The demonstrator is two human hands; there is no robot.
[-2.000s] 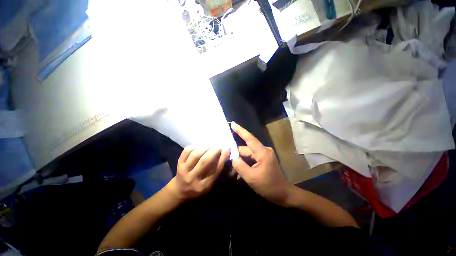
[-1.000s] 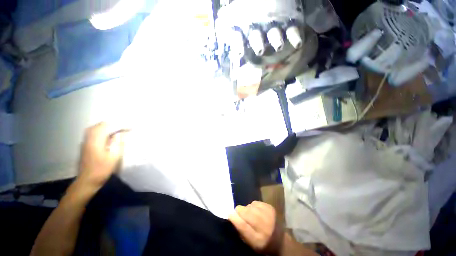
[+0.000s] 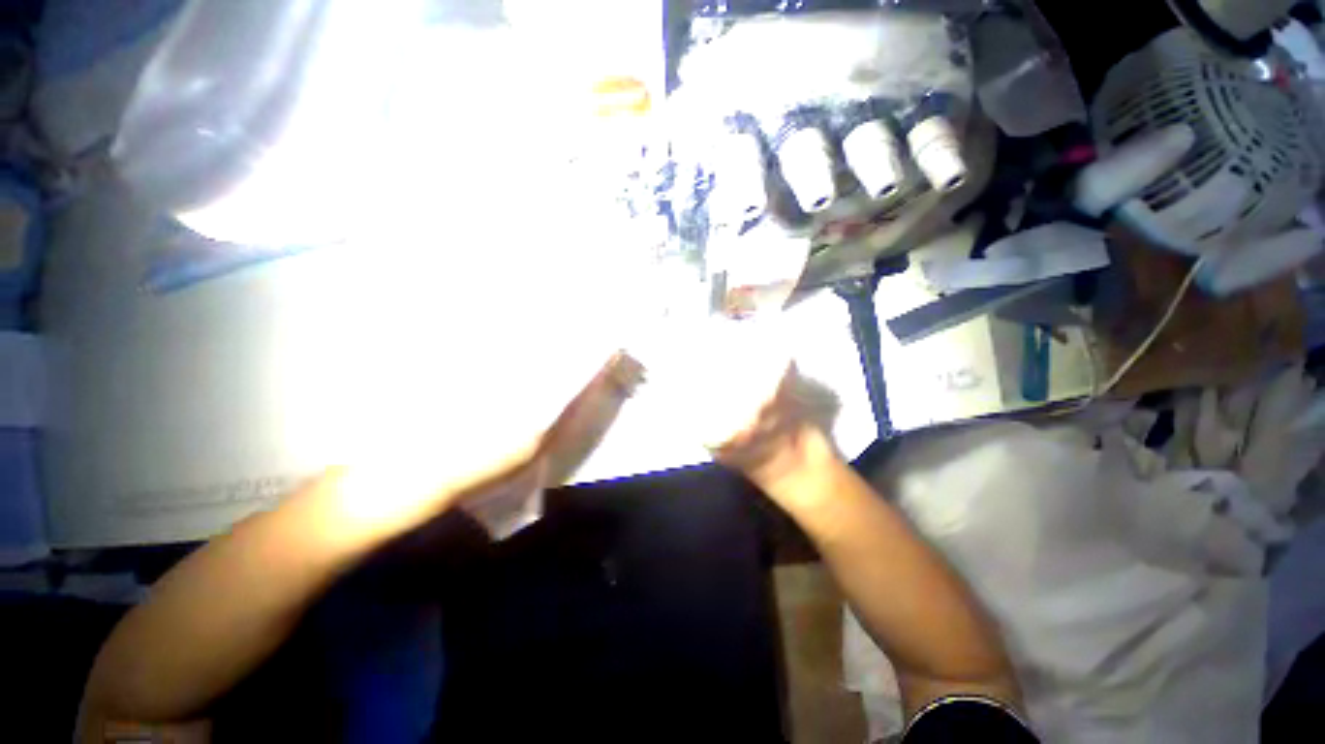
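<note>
A white fabric piece lies under the lamp's glare; most of it is washed out, and a corner (image 3: 512,502) hangs over the table's front edge. My left hand (image 3: 603,395) lies over the fabric left of the needle area, its fingers mostly lost in the glare. My right hand (image 3: 782,429) is at the table's front, right of my left hand, blurred and partly washed out. Whether either hand grips the fabric cannot be seen. The overlock machine (image 3: 828,66) stands behind, with white tension knobs (image 3: 876,157) in a row. The needle area is hidden by glare.
The lamp head (image 3: 218,109) is at upper left, above a light blue fabric edge (image 3: 233,268). A white fan (image 3: 1206,138) with a cord stands at right. A teal tool (image 3: 1035,362) lies at the right table edge. A white cloth heap (image 3: 1090,567) hangs below it.
Both hands have moved up to the table by the machine; my left hand came right from the table's left part. The fabric went from my lap onto the table. The view shifted, showing more machine and fan.
</note>
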